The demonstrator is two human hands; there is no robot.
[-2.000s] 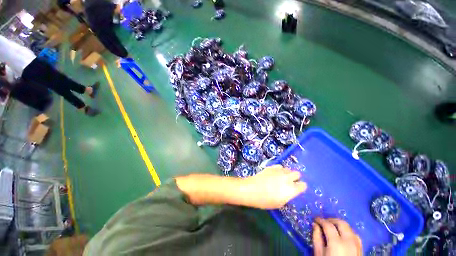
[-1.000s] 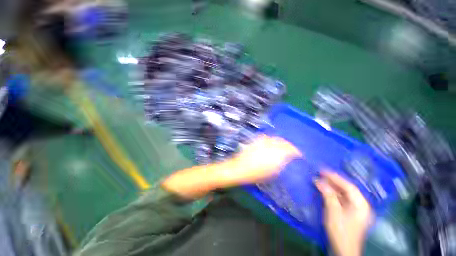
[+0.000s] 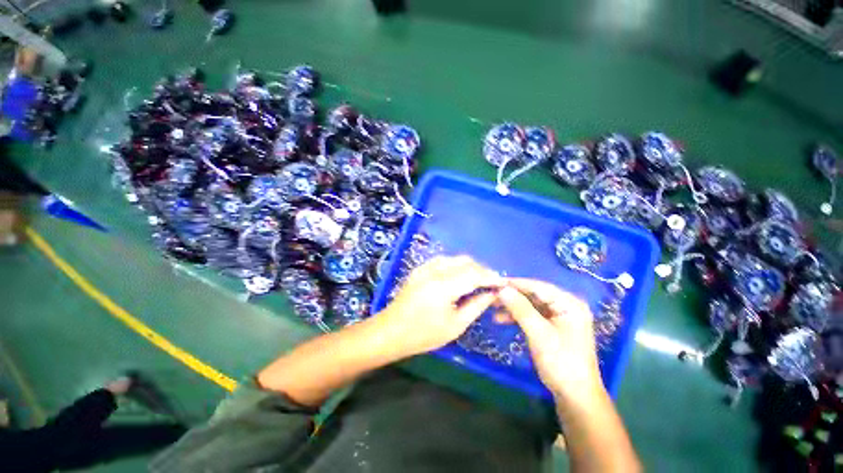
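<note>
A blue tray (image 3: 462,208) lies in front of me. Small shiny metal rings (image 3: 504,349) are scattered along its near side and its left and right ends. One motor unit (image 3: 582,248) lies in the tray at the right, with a pale lead ending in a white blob. My left hand (image 3: 434,300) and my right hand (image 3: 553,333) meet above the tray's near part, thumbs and fingertips pinched together. Anything between the fingertips is too small or hidden to tell.
A large heap of motor units (image 3: 263,189) lies left of the tray, close to its rim. More units (image 3: 758,282) spread behind and right of it. Dark units with yellow-green spots (image 3: 795,431) lie lower right. A yellow line (image 3: 129,319) crosses the floor at left.
The view has turned right, so the tray and heaps appear further left. My hands were apart over the tray and have come together at the fingertips.
</note>
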